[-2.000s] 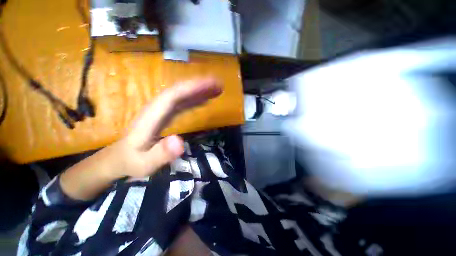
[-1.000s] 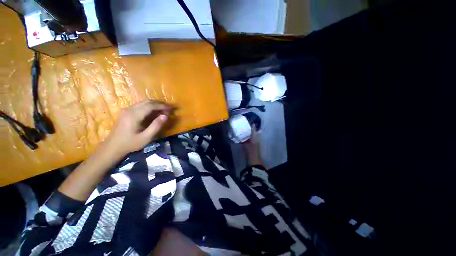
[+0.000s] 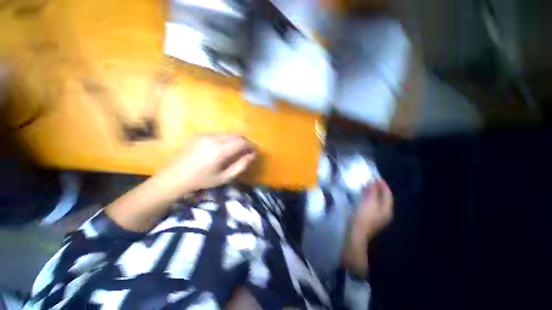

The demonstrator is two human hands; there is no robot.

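Note:
The picture is blurred. My left hand (image 3: pixel 212 160) rests at the front edge of the orange table, empty, fingers loosely curled with a gap to the thumb. My right hand (image 3: pixel 372 209) is low at the right, beyond the table's side edge, fingers pointing up beside a white camera unit (image 3: pixel 356 171). Blur hides whether it touches or holds that unit. Another white camera unit (image 3: pixel 316 201) stands on the pale lower surface, left of my right hand.
The orange table (image 3: pixel 284 142) carries blurred black cable ends (image 3: pixel 139 129) at left. A silver-white feeder (image 3: pixel 190 45) and white flat sheets (image 3: pixel 290 72) are at the back. A carton with pale contents (image 3: pixel 369 75) stands beyond the table's right corner.
My right hand has left the white and black camera it was on and moved right and farther out. My left hand still rests at the table edge. The view has shifted.

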